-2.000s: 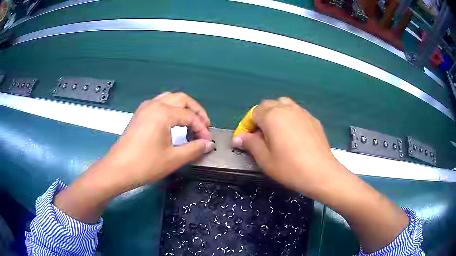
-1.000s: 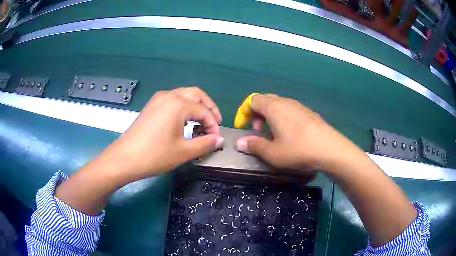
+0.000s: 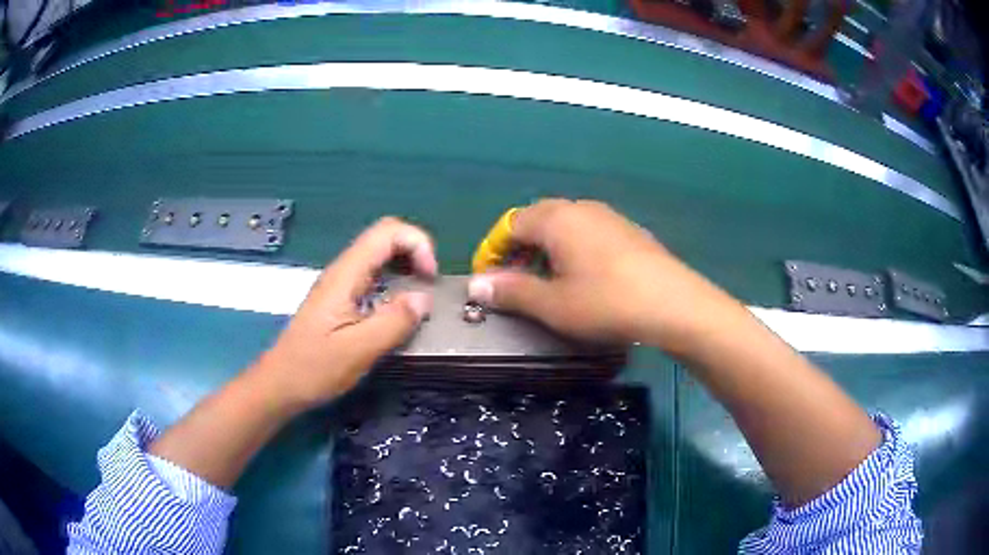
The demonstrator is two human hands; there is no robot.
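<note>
A grey four-position plate (image 3: pixel 445 334) lies on top of the plate stack (image 3: pixel 488 369) behind the black parts tray (image 3: pixel 347 488). Small rings (image 3: pixel 477 466) are scattered in the tray. One round centre (image 3: pixel 474 312) shows between my hands. My left hand (image 3: pixel 347 314) is at the plate's left part, thumb tip on or just over it, fingers apart from the thumb. My right hand (image 3: pixel 591 276), with a yellow finger cot (image 3: pixel 495 241), has its thumb at the round centre and its index finger raised behind. Whether either hand pinches a ring is too small to tell.
The green conveyor belt (image 3: pixel 325 152) with white stripes runs across behind the stack. Spaced plates lie on it at left (image 3: pixel 217 223) and right (image 3: pixel 835 288). Orange-red objects (image 3: pixel 748 33) stand beyond the belt. Glossy green worktop (image 3: pixel 217 358) borders the tray.
My left thumb and fingers have spread apart. My right hand has moved left along the plate, showing a round centre below its thumb. The camera view has shifted slightly.
</note>
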